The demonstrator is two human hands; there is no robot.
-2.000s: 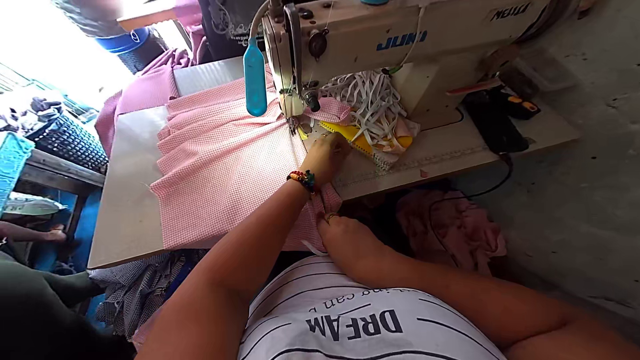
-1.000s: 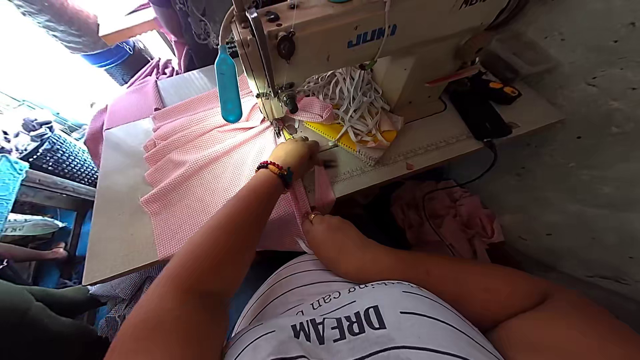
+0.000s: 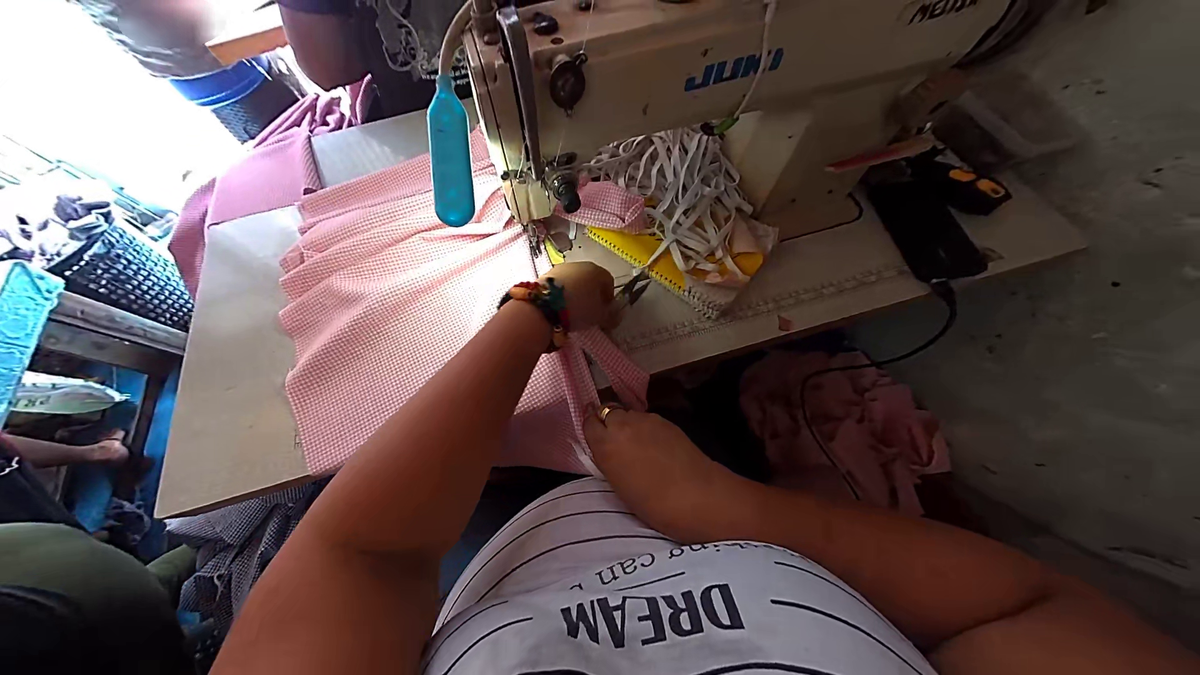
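Pink gingham fabric [image 3: 422, 328] lies in folds across the sewing table and runs under the presser foot [image 3: 534, 239] of a Juki sewing machine [image 3: 647, 66]. My left hand [image 3: 583, 292], with a beaded bracelet at its wrist, rests over the fabric's edge just in front of the needle area; its fingertips are hidden. A small dark metal tool [image 3: 634, 289], perhaps thread snips, shows beside its fingers. Nearer my body, my right hand [image 3: 637, 450], wearing a ring, pinches the narrow folded edge of the fabric. A loose gingham strip [image 3: 619, 366] hangs between the hands.
White elastic strips [image 3: 680, 187] are heaped on a yellow-edged cloth [image 3: 647, 258] under the machine arm. A phone [image 3: 923, 225] with a cable lies at the right. A blue tag-shaped piece [image 3: 451, 155] hangs left of the machine head. Other people's limbs show at the left.
Both hands stay near the fabric edge by the machine. The small dark tool beside my left fingers shows more plainly. The view has shifted slightly.
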